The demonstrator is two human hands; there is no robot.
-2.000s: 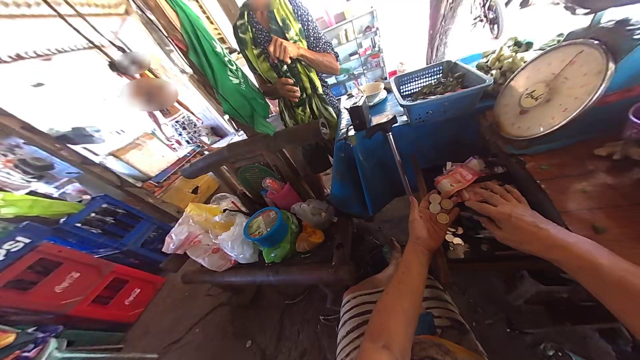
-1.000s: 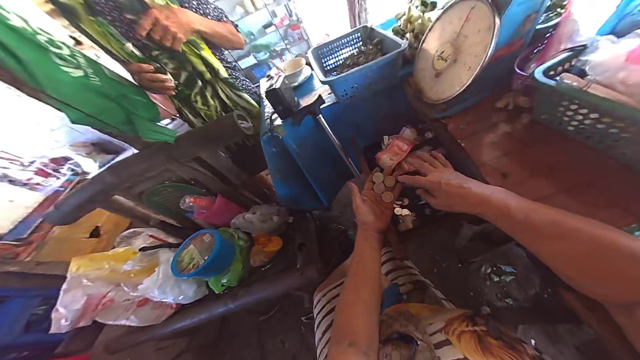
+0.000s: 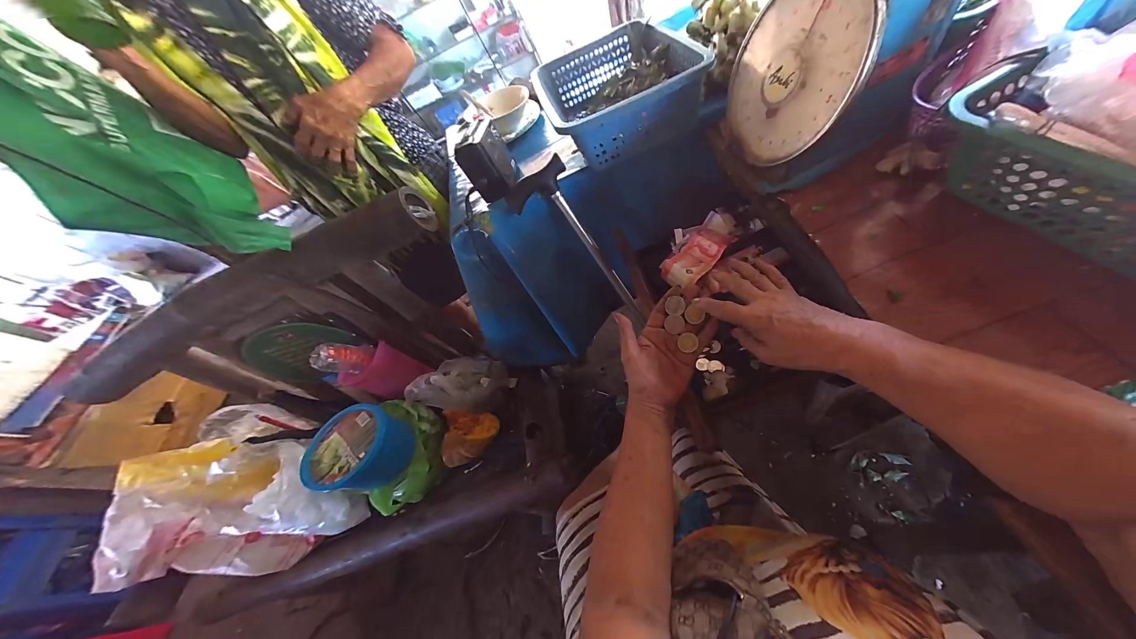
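Observation:
My left hand (image 3: 661, 355) lies palm up with several coins (image 3: 682, 321) on its palm and fingers. Over its fingertips reaches my right hand (image 3: 768, 311), palm down, fingers spread, one fingertip at the edge of a coin. Crumpled red banknotes (image 3: 697, 256) lie just beyond both hands, at a dark drawer or box. More coins (image 3: 710, 365) sit lower down, right of my left palm. A metal rod with a dark handle (image 3: 590, 244) leans against the blue table behind my left hand.
A blue plastic basket (image 3: 621, 115) of leaves and a bowl (image 3: 506, 108) stand on the blue table, beside a dial scale (image 3: 803, 80). A wooden bench (image 3: 390, 541) at left holds plastic bags and a blue tub (image 3: 359, 448). Across it stands a person (image 3: 337, 115). A green basket (image 3: 1038, 177) is at right.
The view has swung to the right. My right hand stays over the coins in my left palm. The other person's hands, together near the chest two seconds ago, are now apart and lower.

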